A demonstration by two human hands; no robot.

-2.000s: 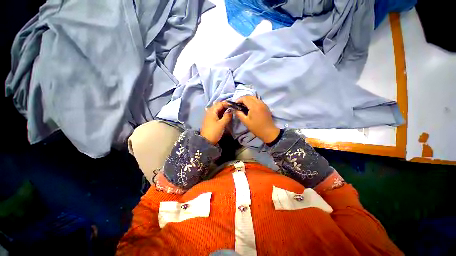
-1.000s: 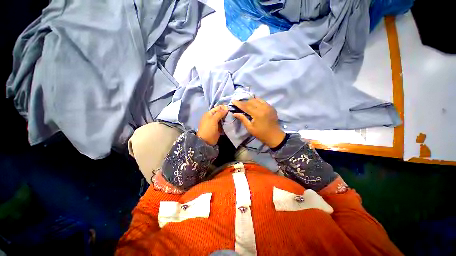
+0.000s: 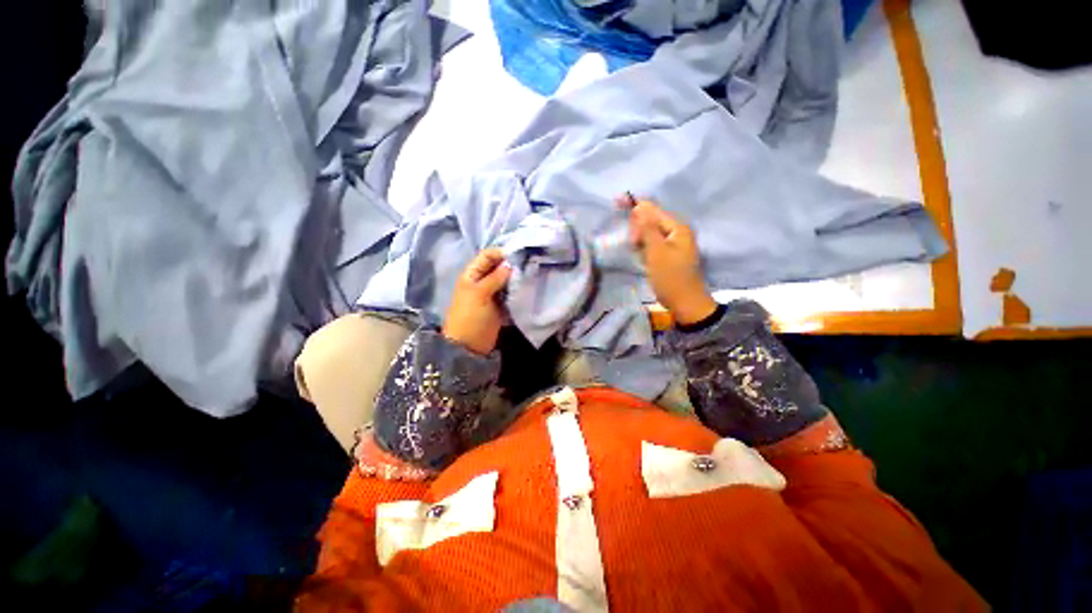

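Note:
A grey-blue garment (image 3: 707, 198) lies over the table edge, with a bunched part (image 3: 548, 281) hanging towards my lap. My left hand (image 3: 479, 299) pinches the left side of this bunched part. My right hand (image 3: 668, 258) is raised to the right of the bunch, apart from my left hand, with its fingers closed. A small dark tip, likely of thread snips (image 3: 629, 200), shows at its fingertips; the rest of the tool is hidden in the hand.
A large heap of the same cloth (image 3: 192, 204) hangs over the table edge at left. A blue plastic bag (image 3: 557, 42) with more cloth is at the top. The white table (image 3: 1030, 180) has orange-brown tape (image 3: 924, 144). A dark heap is at upper right.
My right hand has moved away from my left, to the right and slightly up, with the dark tool. The bunched cloth has opened into a rounded fold. The view has shifted slightly.

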